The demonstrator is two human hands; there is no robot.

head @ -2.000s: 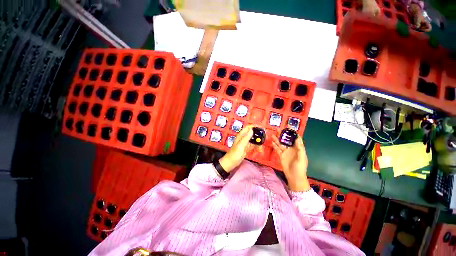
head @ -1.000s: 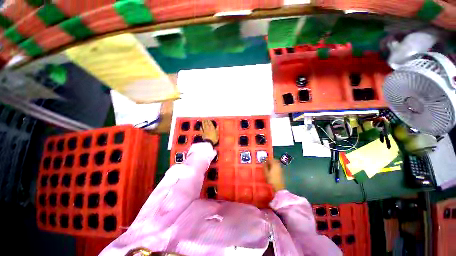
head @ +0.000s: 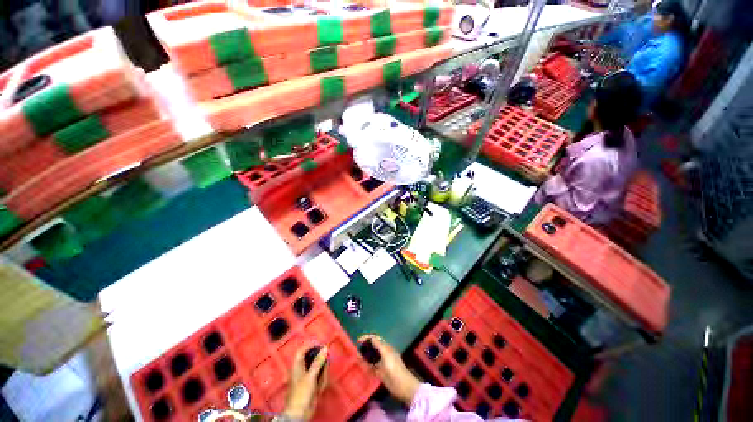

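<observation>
An orange compartment tray (head: pixel 330 334) lies on the green bench below me, with dark watch bodies in its left and upper pockets and a few bright ones at the bottom picture edge. My left hand (head: pixel 305 386) holds a dark watch body (head: pixel 312 356) over the tray. My right hand (head: pixel 392 368) holds another dark watch body (head: pixel 369 352) at the tray's right edge. A separate watch body with a small lit mark (head: pixel 353 306) lies on the bench beyond the right hand. Motion blur hides the screen details.
A white sheet (head: pixel 194 264) lies behind the tray. A second orange tray (head: pixel 289 202), a white fan (head: pixel 392 152), yellow papers (head: pixel 429 235) and a calculator (head: pixel 479 211) stand beyond. Another watch tray (head: pixel 528 354) is lower right. A person in pink (head: pixel 594 177) sits further right.
The view has swung to the right. My hands have come closer together, each now with a dark watch body. Two bright watches have left the tray's right side.
</observation>
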